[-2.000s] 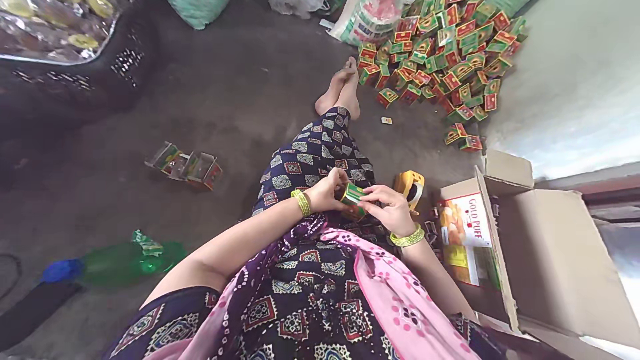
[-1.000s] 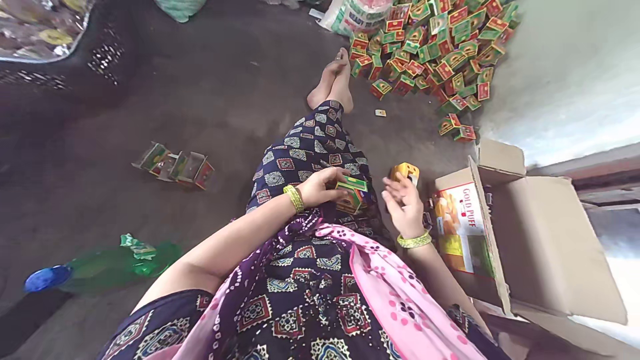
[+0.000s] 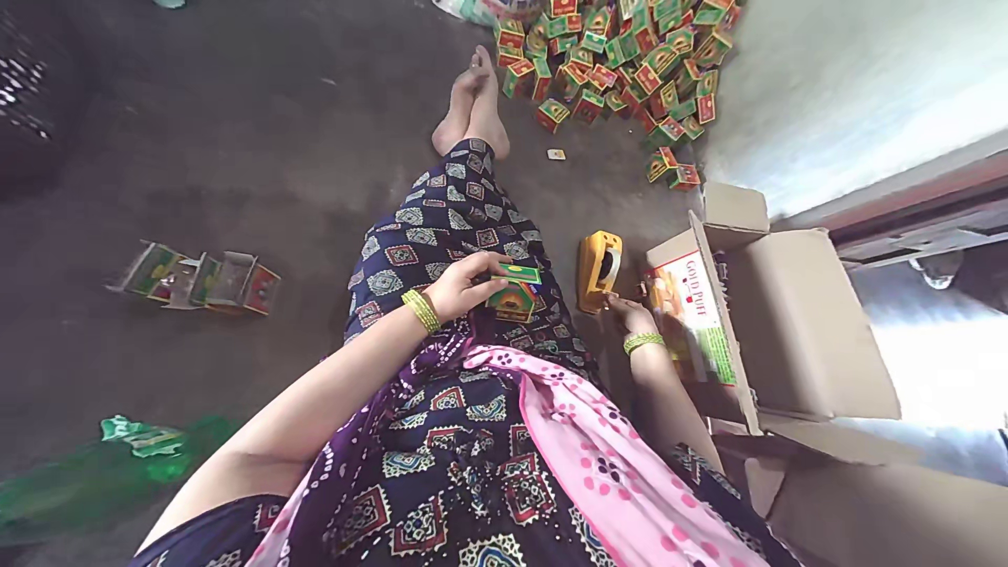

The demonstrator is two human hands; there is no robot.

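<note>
My left hand (image 3: 470, 284) grips a small green and red printed carton (image 3: 514, 294) above my lap, its fingers on the carton's top left edge. To the right of my legs, a yellow tape dispenser (image 3: 591, 272) rests on the floor. The fingertips of my right hand (image 3: 630, 314) are at the dispenser's near end, where a roll sits inside the yellow body; whether they pinch a piece of tape is too small to tell.
Many small green and red cartons (image 3: 622, 75) lie piled beside the wall. An open cardboard box (image 3: 819, 323) stands at the right. Several opened cartons (image 3: 201, 279) lie on the floor at left, with a green plastic bottle (image 3: 87, 488) nearer me.
My right hand has left the carton and moved right to the yellow tape dispenser. The carton has stayed in my left hand.
</note>
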